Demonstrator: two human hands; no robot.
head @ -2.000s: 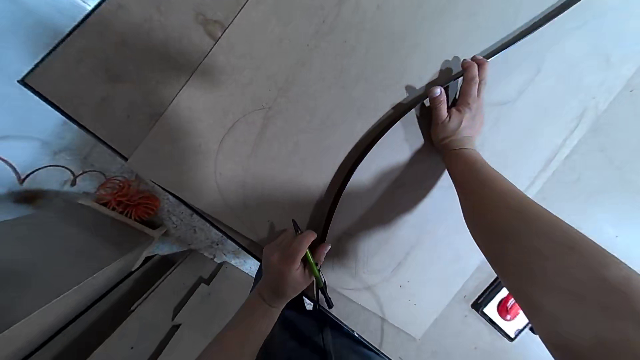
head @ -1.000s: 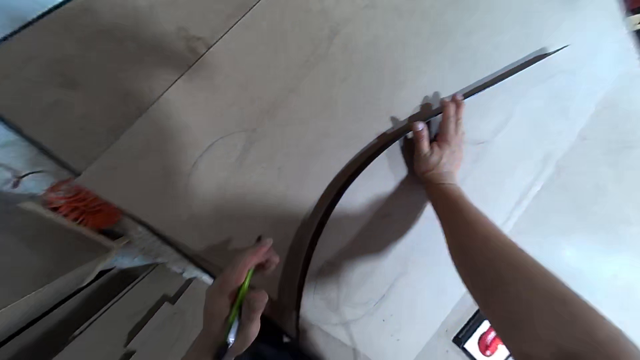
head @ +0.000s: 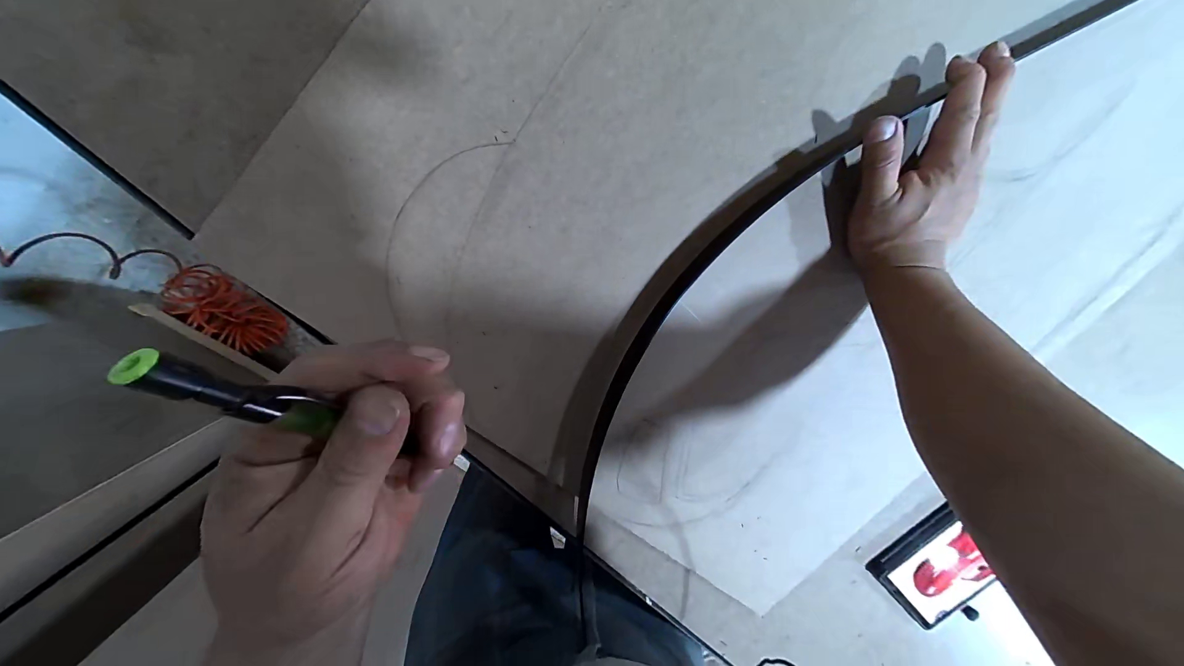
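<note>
A thin dark flexible strip (head: 652, 319) stands on edge on a large pale board (head: 518, 250), bent in a curve from the upper right down past the board's near edge. My right hand (head: 925, 176) presses on the strip's upper part, thumb and fingertips over its top edge. My left hand (head: 324, 472) is raised at the lower left, closed around a black and green pencil or marker (head: 222, 388) whose green end points left; its tip is hidden by the fingers. Faint curved pencil lines run over the board on both sides of the strip.
A coiled orange hose (head: 222, 310) lies beyond the board's left edge. Stacked panels (head: 83, 444) stand at the lower left. A tablet-like device with a lit display (head: 934, 569) lies at the lower right. My dark-clothed legs are below the near edge.
My left hand has come up from beside the strip's lower end and is now off to its left, with the pencil or marker still in it. My right hand remains on the strip.
</note>
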